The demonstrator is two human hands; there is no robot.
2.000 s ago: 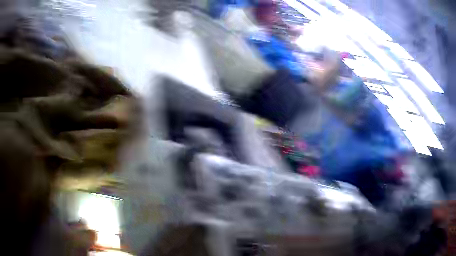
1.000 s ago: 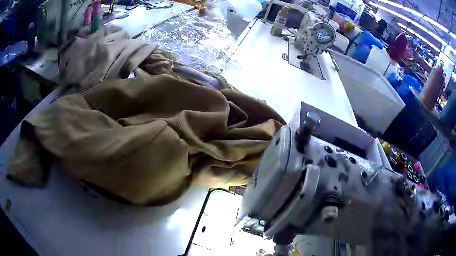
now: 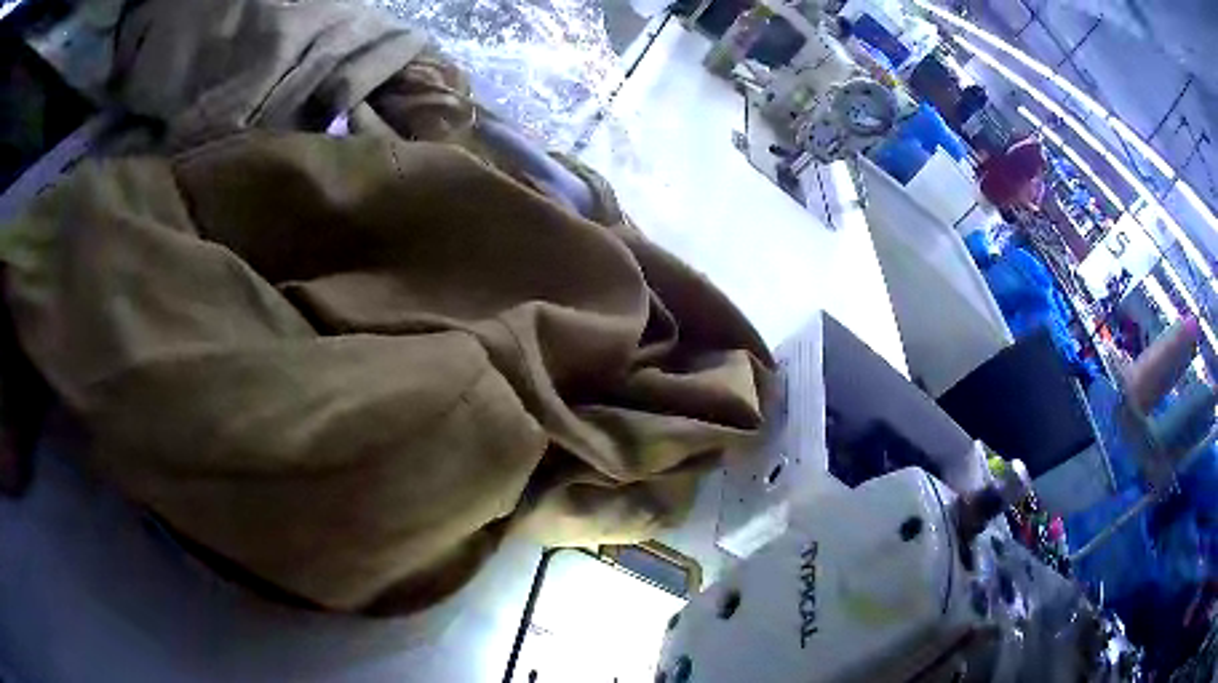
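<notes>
A large heap of tan-brown woven cloth lies on the white machine table, left of the sewing machine. A paler beige garment lies behind it. The white sewing machine head, marked TYPICAL, is at the lower right, cut off by the bottom edge. Its needle area is not visible. A bright plate shows left of the head. Neither of my hands can be made out. A small dark shape at the left edge is too unclear to name.
An open white carton stands behind the machine head. Clear crinkled plastic wrap lies at the back. Another sewing machine stands on a farther table. A pale bin, blue bundles and a pink cone are at the right.
After a blurred first frame, the view has shifted and tilted. The brown cloth appears larger and further left, and the machine head's marked face now shows. The cloth's folds look nearly the same.
</notes>
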